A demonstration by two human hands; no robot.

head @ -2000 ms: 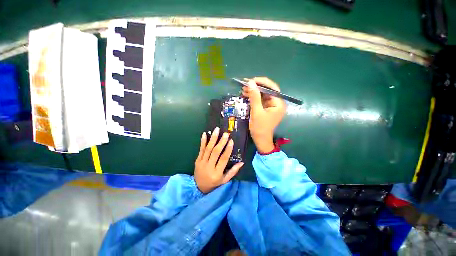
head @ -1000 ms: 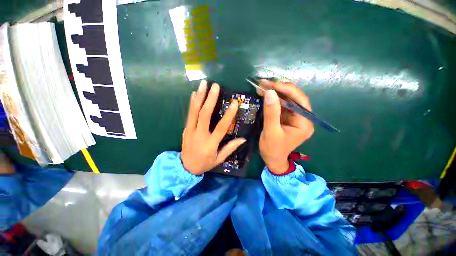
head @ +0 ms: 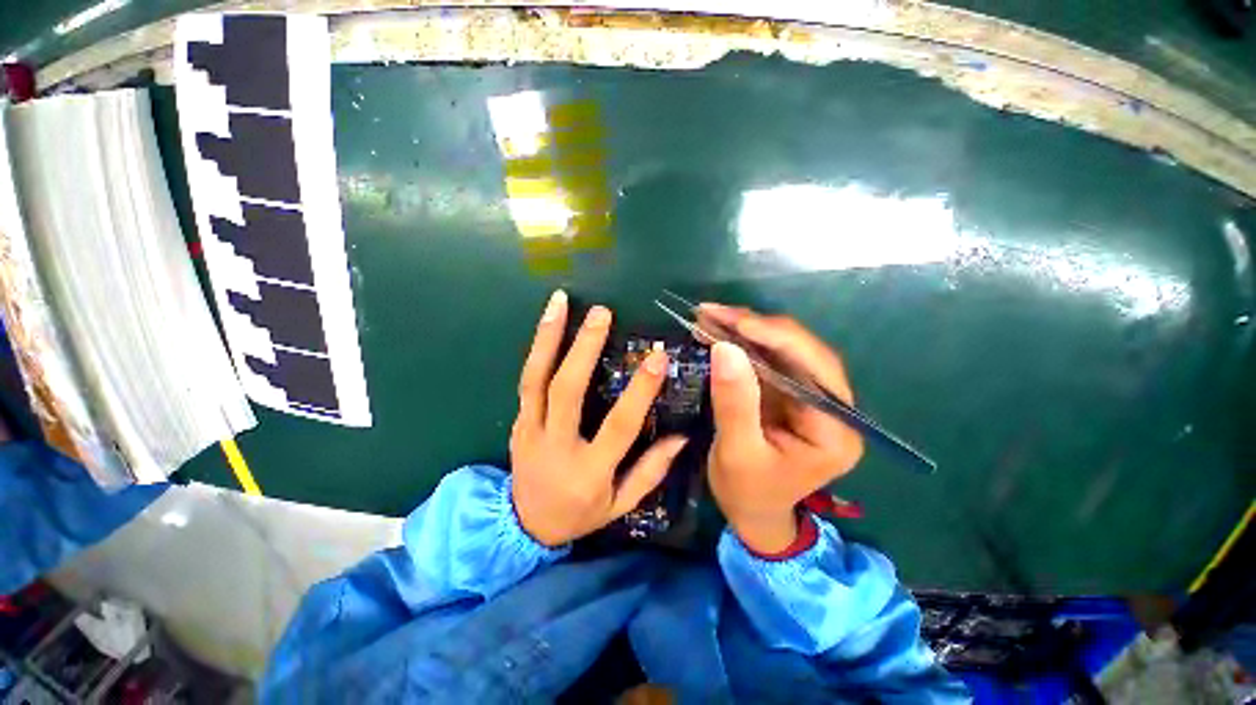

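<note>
The phone assembly (head: 682,395) lies on the green bench in front of me, its board showing at the top end. My left hand (head: 585,434) lies over its left side, fingers spread, with the index fingertip on the board; the palm and fingers hide much of it. My right hand (head: 782,413) is at the phone's upper right edge and holds the tweezers (head: 813,393). Their tips point up and left, above the phone's top end, slightly apart, with nothing visible between them. The yellow Kapton tape pieces (head: 581,179) lie in rows above the phone.
A white release liner sheet (head: 344,276) with several black stickers lies to the left. A thick stack of liner sheets (head: 131,276) stands at the far left. A pale edge strip (head: 661,39) crosses the back. Black trays (head: 985,627) are beside my lap at lower right.
Since two seconds ago, my left hand has moved up the phone and its index finger has come onto the board. The tweezers remain in my right hand. The camera view has also shifted.
</note>
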